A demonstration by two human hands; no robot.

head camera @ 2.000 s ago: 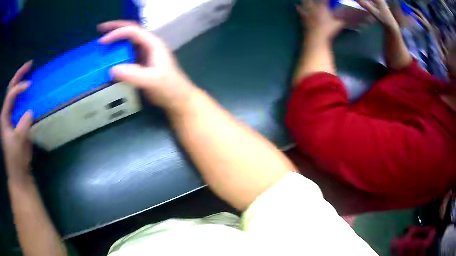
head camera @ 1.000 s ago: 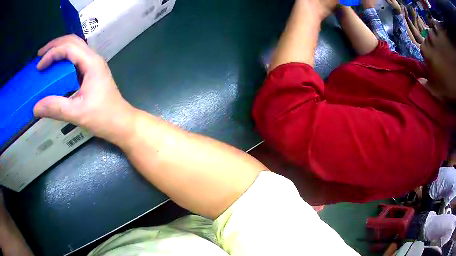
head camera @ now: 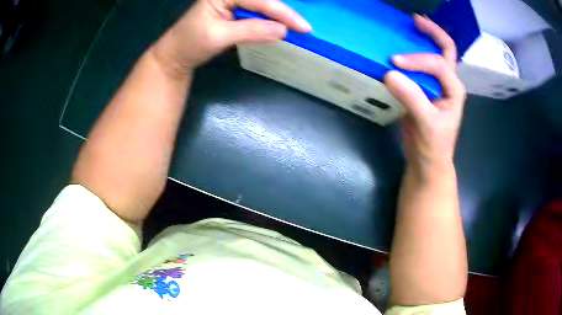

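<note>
A retail box [head camera: 320,79] with a bright blue top and a white side with small black print stands at the top middle, on the dark green tabletop. Its blue lid [head camera: 363,34] looks down over the top. My left hand [head camera: 231,27] grips the box's left end, fingers on the blue top edge. My right hand [head camera: 431,80] grips the right end, with fingers and thumb on the blue corner. The far side of the box is out of view.
An open retail box [head camera: 487,67] with raised white flaps and a round dark-slotted pattern stands at the upper right. The glossy tabletop [head camera: 277,154] has a pale curved edge towards me. A co-worker's red sleeve [head camera: 542,264] shows at the lower right.
The view has swung left, so the box and both hands now show nearer the middle. The co-worker has shifted to the right edge. The neighbouring box now shows open white flaps.
</note>
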